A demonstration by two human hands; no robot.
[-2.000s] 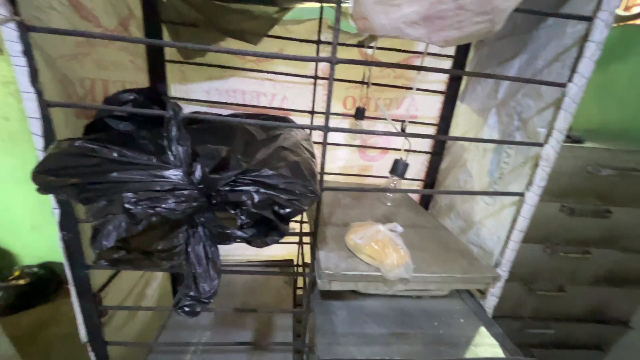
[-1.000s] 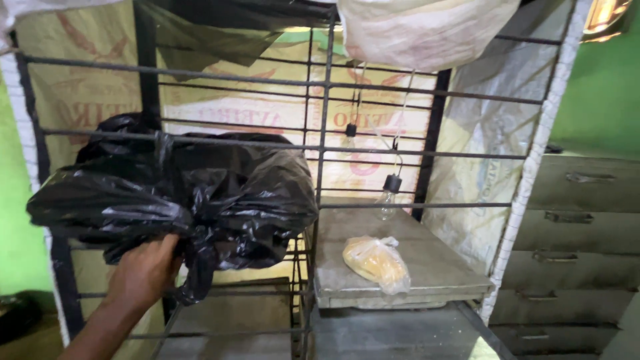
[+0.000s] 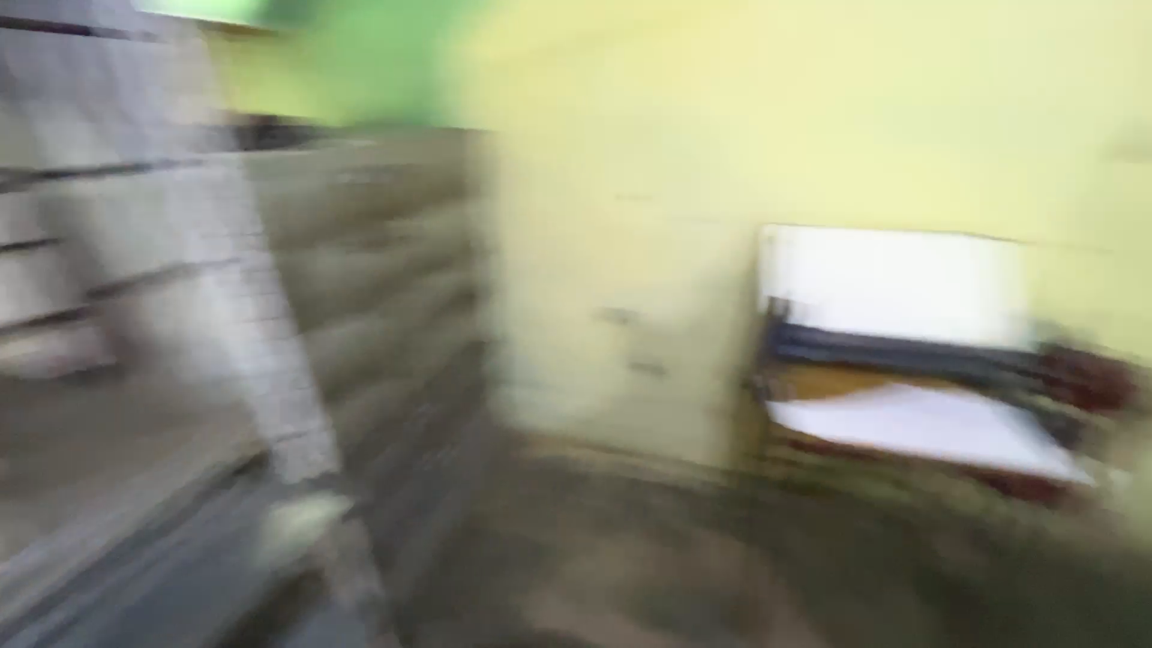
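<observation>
Neither my left hand nor my right hand shows in the head view, which is strongly blurred. At the left stands the metal rack, its corner post (image 3: 261, 333) wrapped in pale material. Dark horizontal bars (image 3: 108, 171) run from the post to the left edge. A metal tray (image 3: 162, 558) lies low in the rack at bottom left. The black plastic bag is out of view.
Behind the rack post is a grey drawer cabinet (image 3: 387, 261) against a yellow and green wall (image 3: 630, 135). A chair or low seat with white sheets (image 3: 918, 423) stands at right. Dark floor (image 3: 630, 549) lies in front.
The view has swung far to the right. One second ago a hand was at the black plastic bag on the rack; now hand and bag are both out of view.
</observation>
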